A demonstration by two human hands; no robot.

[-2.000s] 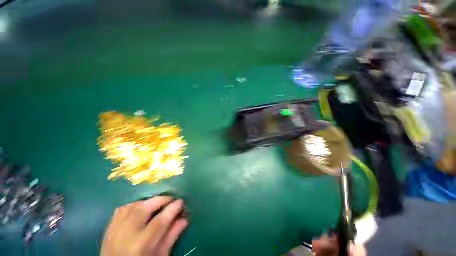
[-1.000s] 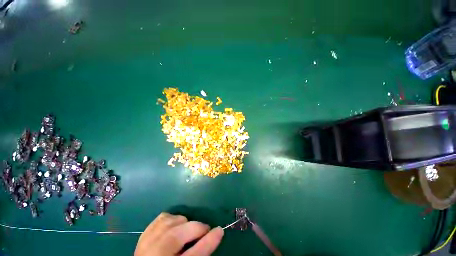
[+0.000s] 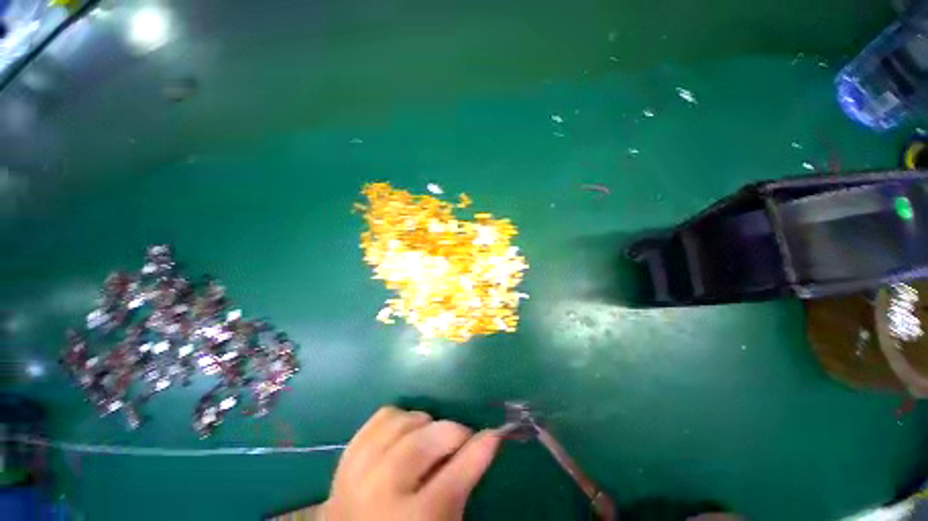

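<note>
My left hand (image 3: 412, 468) holds the end of the thin silvery solder wire (image 3: 204, 450) between thumb and finger, close to a small dark workpiece (image 3: 517, 415) on the green surface. The soldering iron (image 3: 570, 468) has its tip at this workpiece, coming from the lower right. My right hand is mostly cut off; only a blurred sliver (image 3: 712, 517) shows at the bottom edge, so its grip is hidden. A heap of small yellow components (image 3: 443, 265) lies in the middle, beyond my left hand. A pile of dark assemblies (image 3: 183, 346) lies at the left.
A long black parts bin (image 3: 733, 254) with a green dot stands right of the heap. A brown round pot (image 3: 845, 346) with silvery bits is beside it. A bluish clear bottle (image 3: 885, 87) is at the upper right. A dark object (image 3: 20, 438) shows at the left edge.
Since one second ago the view has shifted, so heap, pile and workpiece sit further right. My left fingertips now appear closer to the workpiece. Two seconds ago the iron was at the brown pot.
</note>
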